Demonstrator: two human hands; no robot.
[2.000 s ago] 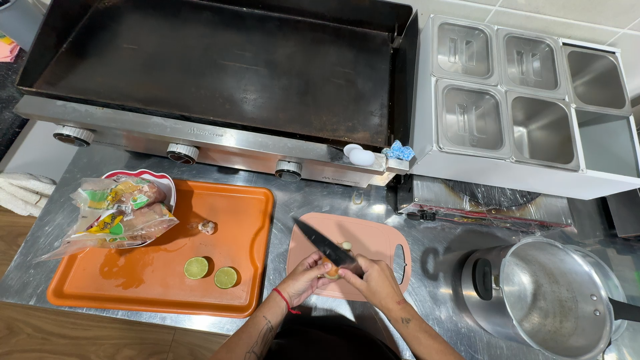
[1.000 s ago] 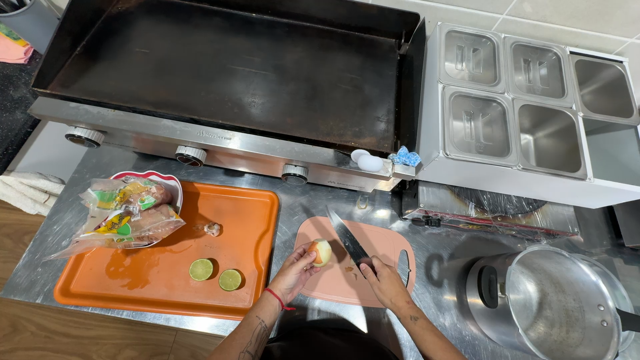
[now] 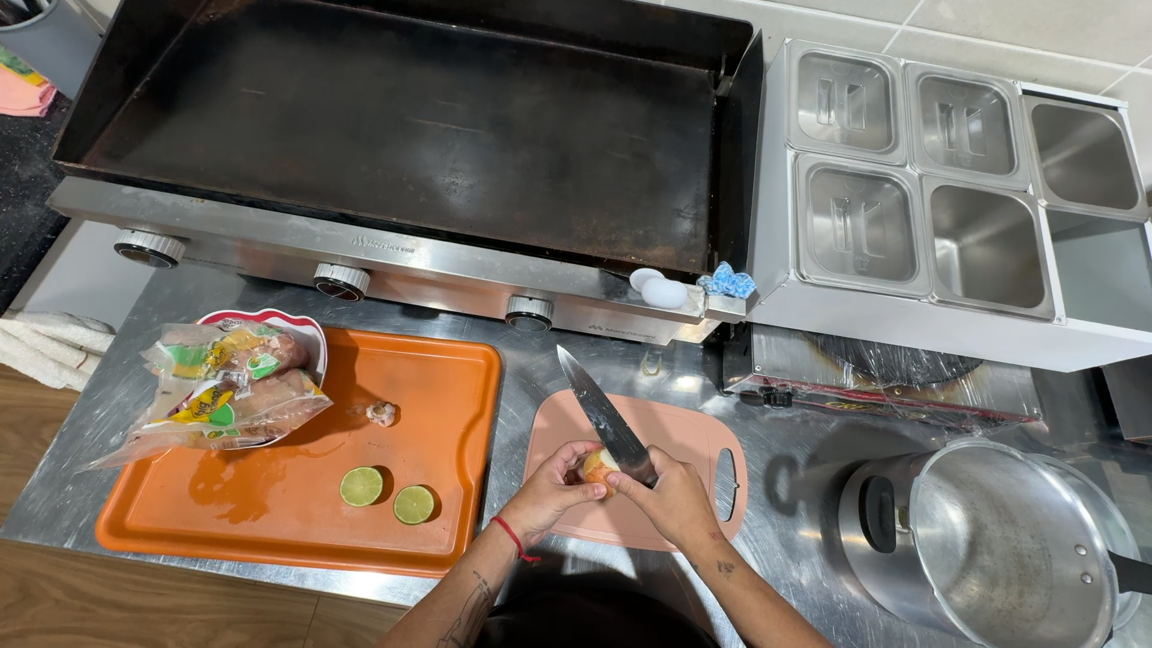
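Observation:
My left hand (image 3: 551, 490) holds a small onion (image 3: 598, 470) with brownish-orange skin and a pale part showing. In my right hand (image 3: 670, 495) is a kitchen knife (image 3: 601, 409) with a dark blade, its tip pointing up and left, away from me. The blade lies beside the onion, and my right thumb touches the onion's skin. Both hands are over a pink cutting board (image 3: 720, 441) with a handle slot at its right. How the fingers wrap the knife handle is partly hidden.
Left stands an orange tray (image 3: 297, 540) with two lime halves (image 3: 362, 486) and a bowl holding bagged raw meat (image 3: 261, 387). A griddle (image 3: 432, 126) spans the back. Steel food pans (image 3: 855, 225) stand back right, above a plastic-covered burner (image 3: 891, 373). A metal pot (image 3: 999, 540) is at right.
The knife and right hand have moved left from beside the onion one second ago, and both hands are together at the onion again.

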